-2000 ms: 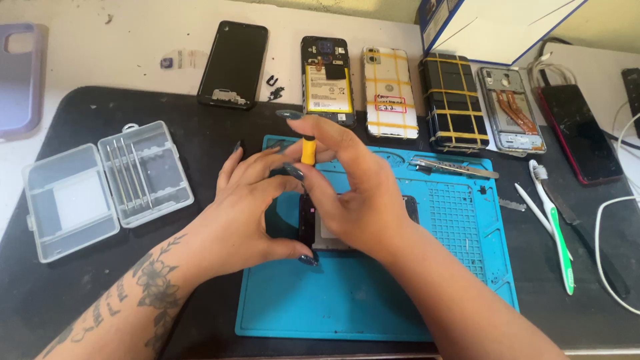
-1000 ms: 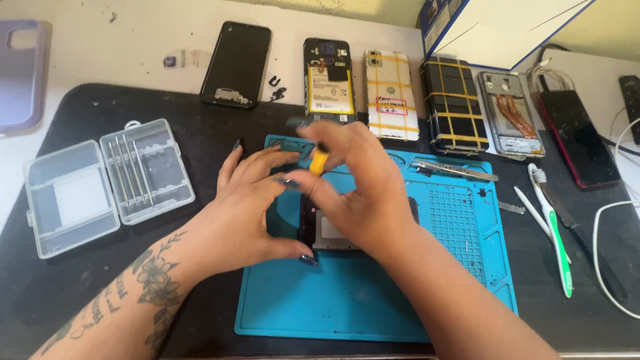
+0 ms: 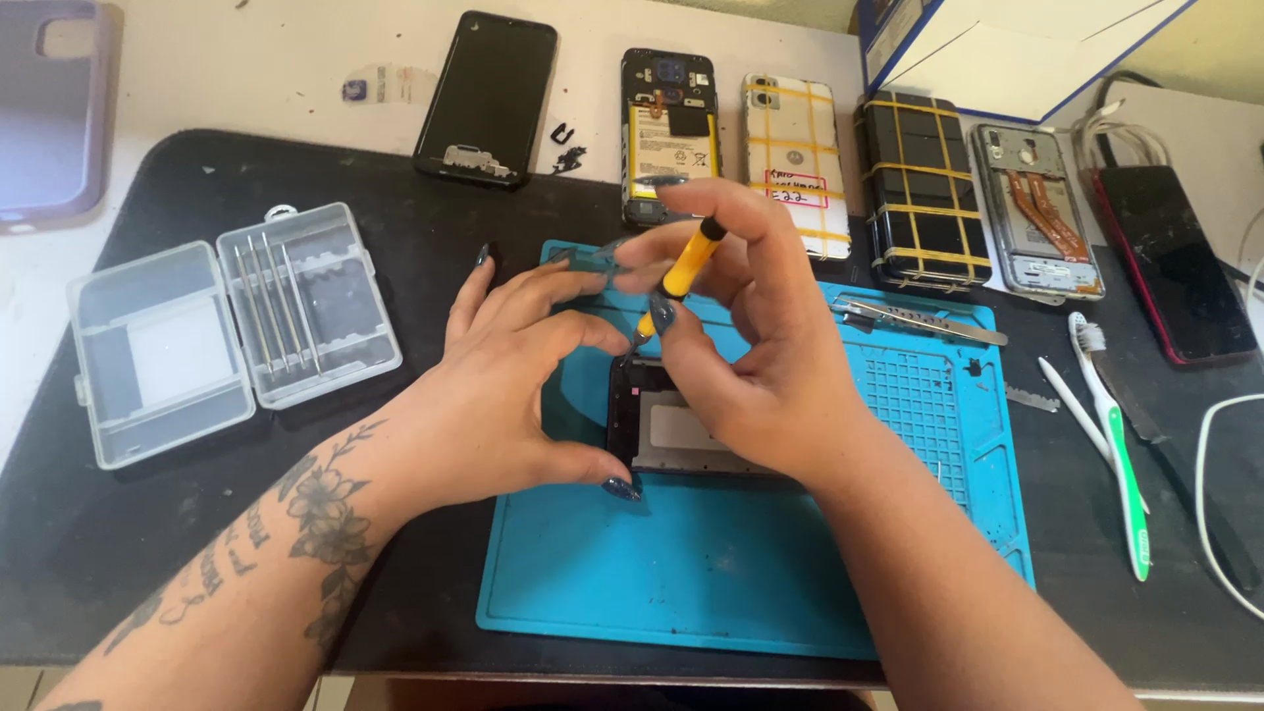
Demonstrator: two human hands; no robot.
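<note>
A dark phone frame (image 3: 681, 425) lies sideways on a blue silicone repair mat (image 3: 671, 573), partly hidden under my right hand. My left hand (image 3: 523, 375) steadies its left end, thumb at the lower corner and index finger at the upper one. In my right hand (image 3: 760, 365) is a small yellow and black screwdriver (image 3: 688, 265), tilted, pinched near its lower end by the thumb, its tip at the frame's upper left corner. Whether the tip sits in a screw cannot be told. Metal tweezers (image 3: 918, 321) rest along the mat's upper right edge.
An open clear plastic case (image 3: 247, 405) with several metal bits stands left. Behind the mat are a black phone (image 3: 489, 99), an opened phone (image 3: 671, 128), phones bound with rubber bands (image 3: 798, 158) and a phone frame (image 3: 1037, 212). Right lie a toothbrush (image 3: 1116, 444) and a red-edged phone (image 3: 1175, 262).
The screwdriver, more upright two seconds ago, now leans with its top to the right, and more of it shows. My right fingers have shifted around it. My left hand stays at the phone frame.
</note>
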